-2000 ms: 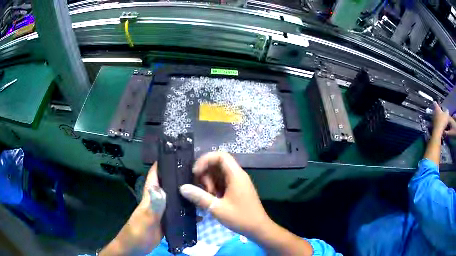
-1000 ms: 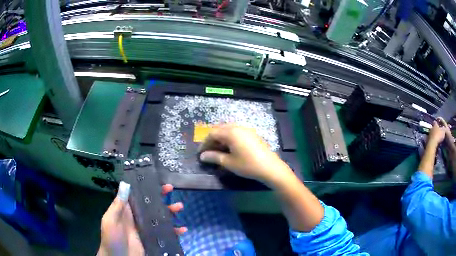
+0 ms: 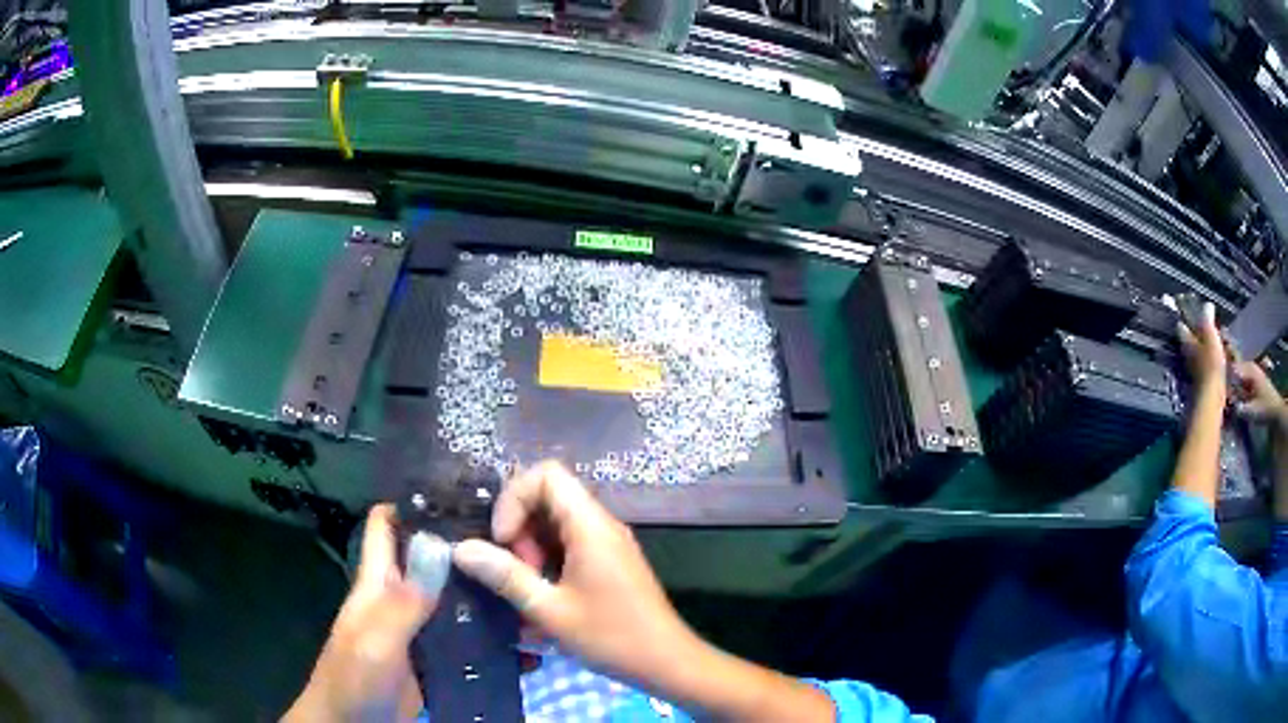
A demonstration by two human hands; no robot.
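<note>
My left hand (image 3: pixel 370 622), with a whitish cover on the thumb, holds a long black plate (image 3: pixel 466 643) below the tray's near edge. The plate's lower end is cut off by the picture's edge. My right hand (image 3: pixel 579 572) is at the plate's upper end, thumb and index finger close together on or just over it. Whether a nut is between them cannot be seen. Small silver nuts (image 3: pixel 706 367) lie loose in a wide black tray (image 3: pixel 831 466), around a yellow card (image 3: pixel 586 365).
One plate (image 3: pixel 342 332) lies left of the tray. Stacked plates (image 3: pixel 918 360) and more black stacks (image 3: pixel 1088 403) stand to the right. Another person's blue sleeves (image 3: pixel 1194 565) and hands are at far right. Conveyor rails (image 3: pixel 565 127) run behind. A blue stool (image 3: pixel 71 565) is at lower left.
My right hand has moved from over the tray, down and left to the plate's upper end. The left hand and plate have shifted slightly right.
</note>
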